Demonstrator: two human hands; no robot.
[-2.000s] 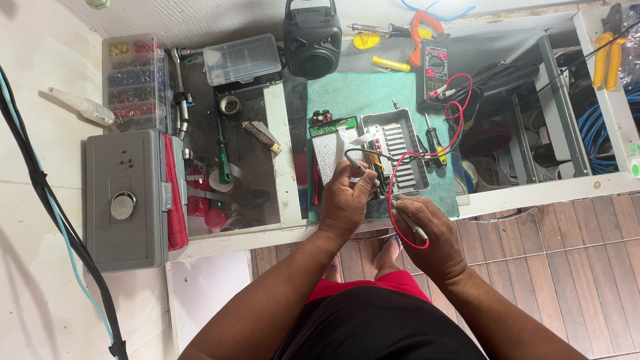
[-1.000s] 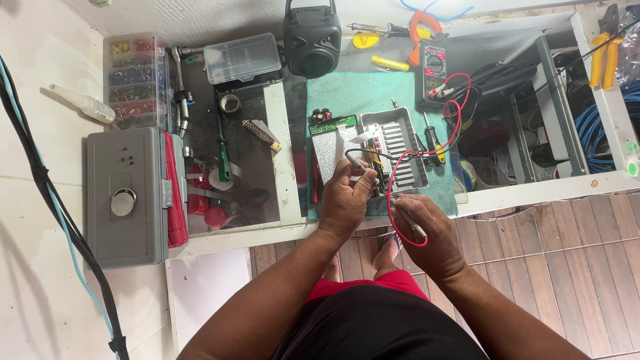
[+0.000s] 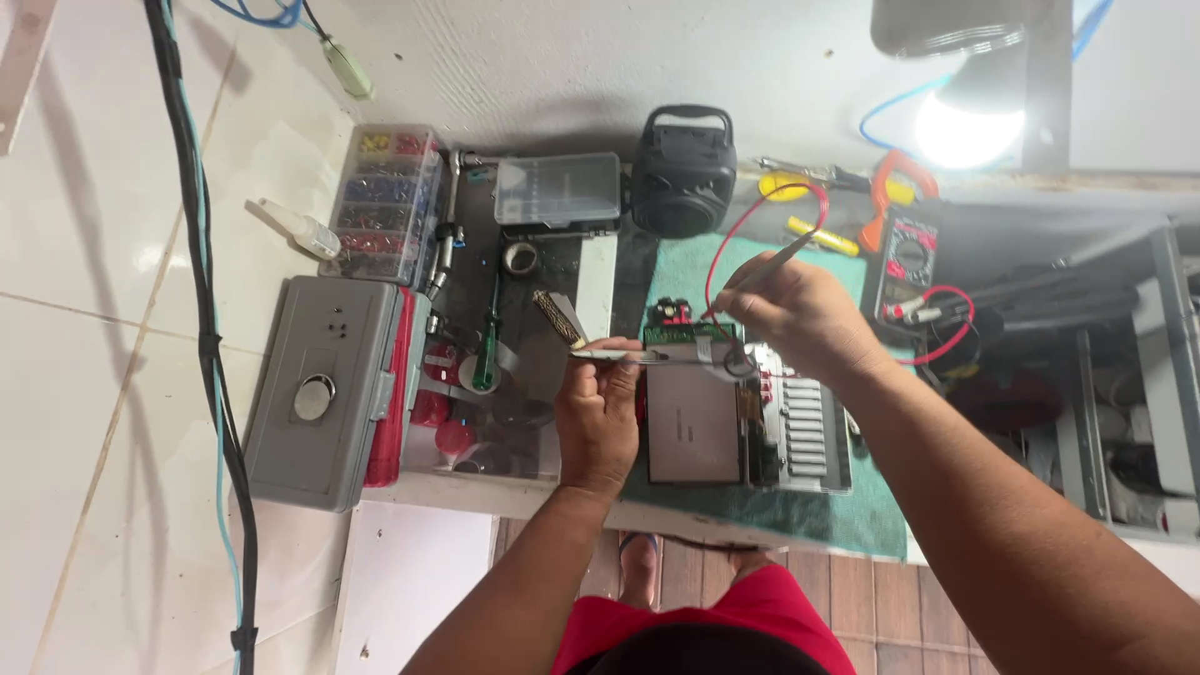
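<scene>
My left hand (image 3: 600, 417) holds a multimeter test probe (image 3: 614, 355) level, its tip pointing right, at the left edge of an opened device (image 3: 694, 417) with a flat pale panel. My right hand (image 3: 787, 305) grips another probe (image 3: 773, 267) above the device's green circuit board (image 3: 677, 334); a red lead loops from it. A grey tray with a row of metallic pieces (image 3: 808, 427) lies right of the panel. All rest on a green cloth (image 3: 872, 506). The multimeter (image 3: 909, 253) stands at the cloth's upper right.
A black speaker (image 3: 682, 178) and a clear-lidded box (image 3: 558, 187) stand behind. Left are a grey case (image 3: 323, 394), a parts organizer (image 3: 380, 211), a green-handled screwdriver (image 3: 487, 352) and a tape roll (image 3: 520, 258). A lit lamp (image 3: 970, 127) hangs at upper right.
Both hands were close together low over the device; my right hand has moved up and away, and my left hand has moved left. More of the pale panel shows.
</scene>
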